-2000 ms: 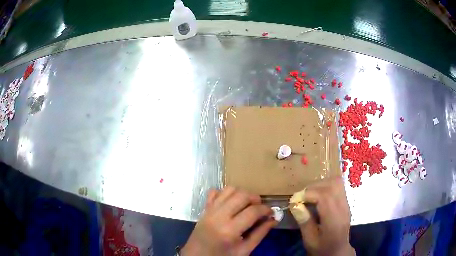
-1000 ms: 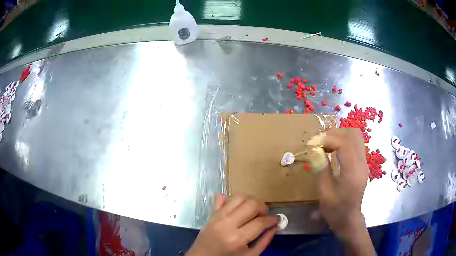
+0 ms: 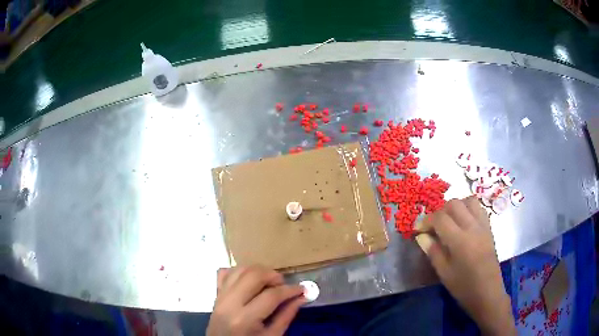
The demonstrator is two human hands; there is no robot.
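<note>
My left hand (image 3: 253, 300) pinches a white disc (image 3: 309, 291) at the near table edge, just below the cardboard pad (image 3: 263, 230). My right hand (image 3: 456, 246) is at the near edge of the pile of red pieces (image 3: 400, 174), with pale yellow covers on its fingertips; whether it grips a piece cannot be told. The small whitish glue cap (image 3: 294, 210) stands mid-pad with a thin stick resting at it. One red piece (image 3: 327, 216) lies beside the stick.
Finished discs (image 3: 492, 184) with red marks lie right of the red pile. A white squeeze bottle (image 3: 158, 73) stands at the far edge, before the green belt (image 3: 315, 20). Clear tape (image 3: 358, 197) lines the pad's right side. A blue bin (image 3: 578, 275) with red pieces is below the table edge.
My right hand has left the glue cap and moved right to the red pile; the stick now rests at the cap. The view has turned right. My left hand still holds the disc.
</note>
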